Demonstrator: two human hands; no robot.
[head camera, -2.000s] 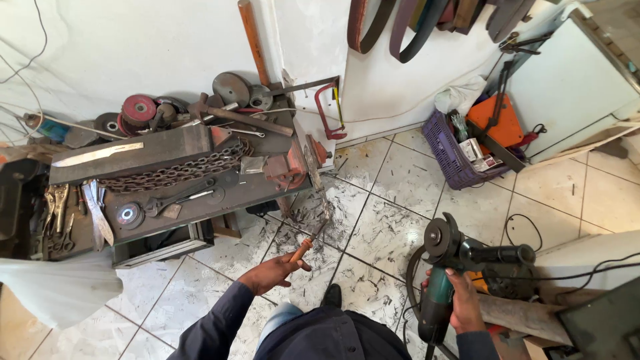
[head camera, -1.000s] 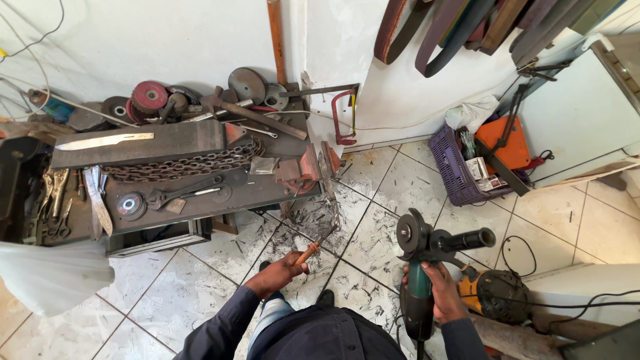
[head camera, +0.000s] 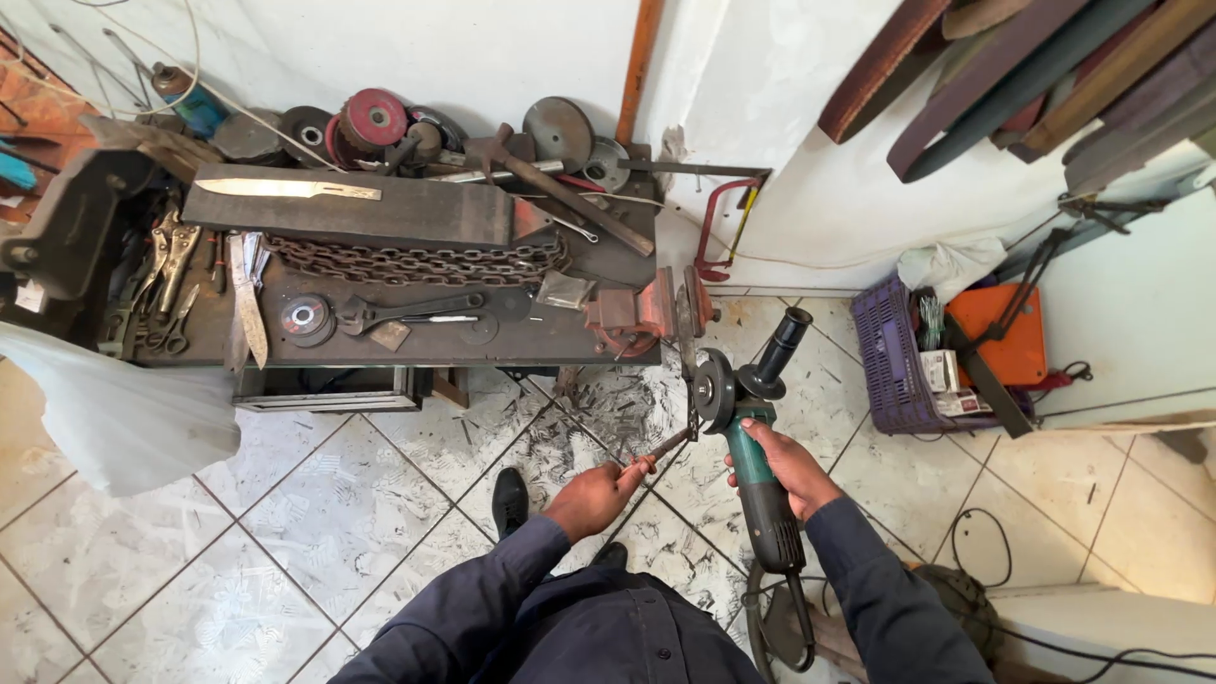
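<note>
My left hand (head camera: 591, 496) grips the wooden handle of a thin tool (head camera: 665, 445), whose far end reaches the dark metal piece (head camera: 692, 404) hanging below the red bench vise (head camera: 646, 312). What kind of tool it is I cannot tell. In my right hand (head camera: 787, 465) is a green and black angle grinder (head camera: 760, 475), held around its body, with the black side handle pointing up and away. The grinder's disc (head camera: 712, 388) is close beside the metal piece; whether they touch is not clear. The vise sits at the bench's right end.
The workbench (head camera: 551, 340) bears a knife blank (head camera: 285, 189) on a steel beam, a chain (head camera: 418, 263), a hammer (head camera: 560, 190), an adjustable wrench (head camera: 408, 310) and discs. A purple crate (head camera: 879, 356) stands right on the tiled floor. Sanding belts (head camera: 1007, 85) hang upper right. The grinder's cord (head camera: 806, 617) trails low.
The grinder in my right hand has come left to the metal piece below the vise. My left hand has moved forward and right with the wooden-handled tool.
</note>
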